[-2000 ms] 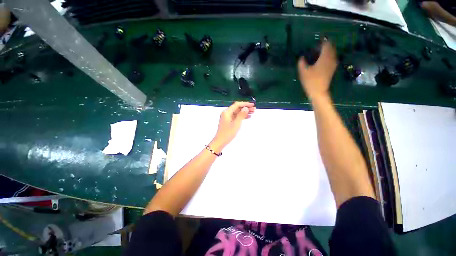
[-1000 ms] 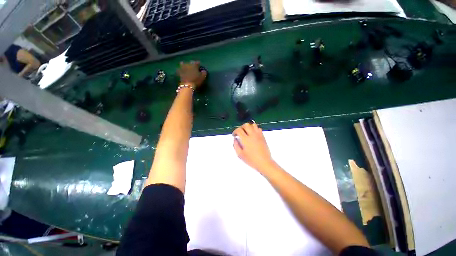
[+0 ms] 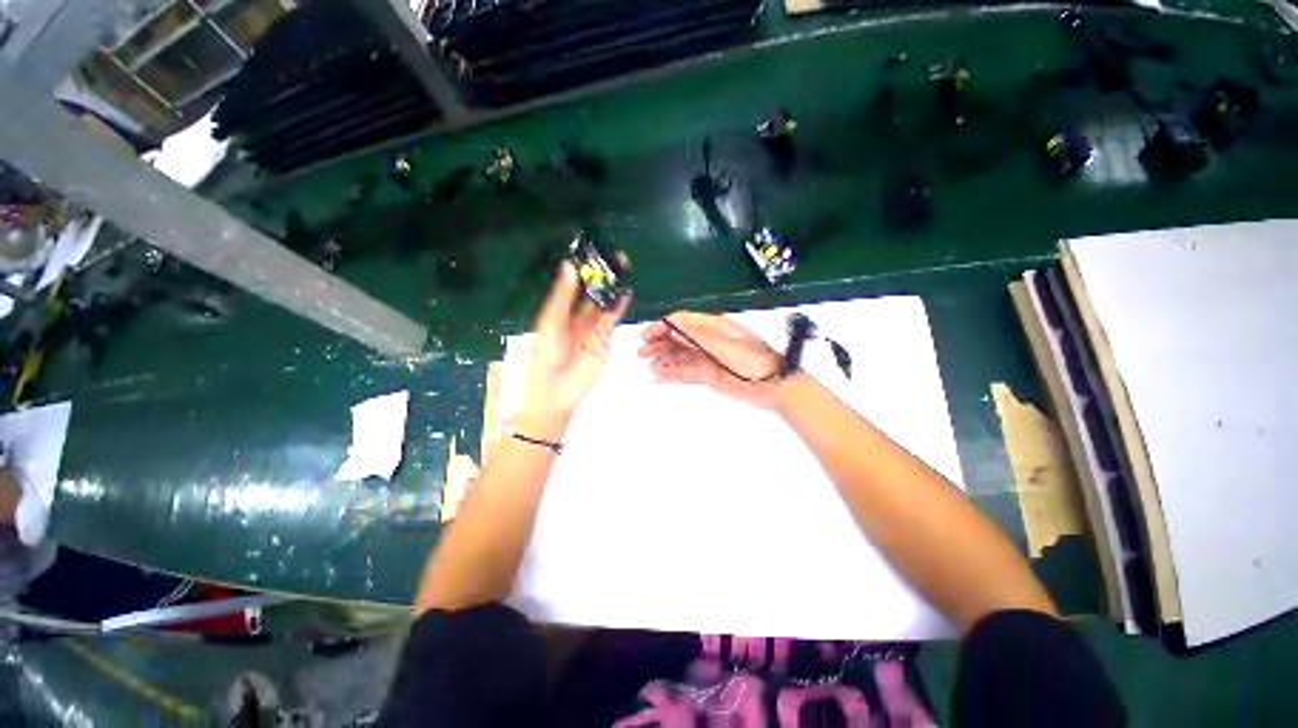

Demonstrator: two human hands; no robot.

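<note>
My left hand [image 3: 572, 334] holds a small circuit board [image 3: 597, 273] with yellow and dark parts above the far left edge of the white sheet [image 3: 740, 498]. My right hand [image 3: 712, 353] is palm up just right of it, fingers towards the board. A thin black cable [image 3: 708, 350] runs across my right hand to a dark bundle [image 3: 800, 341] over my wrist. Whether my right fingers grip the cable is unclear. Another board unit [image 3: 770, 256] lies on the green surface beyond the sheet.
More board units [image 3: 1065, 148] with black cords lie scattered on the green surface [image 3: 214, 455]. A grey post [image 3: 242, 235] slants at left. A paper scrap [image 3: 376, 435] lies left of the sheet. Stacked trays under a white cover [image 3: 1196, 427] stand at right, torn tan tape [image 3: 1038, 469] beside them.
My left hand has come back from the far side of the green surface with a board in it. My right hand has turned palm up, with a cable now across it. The view has shifted.
</note>
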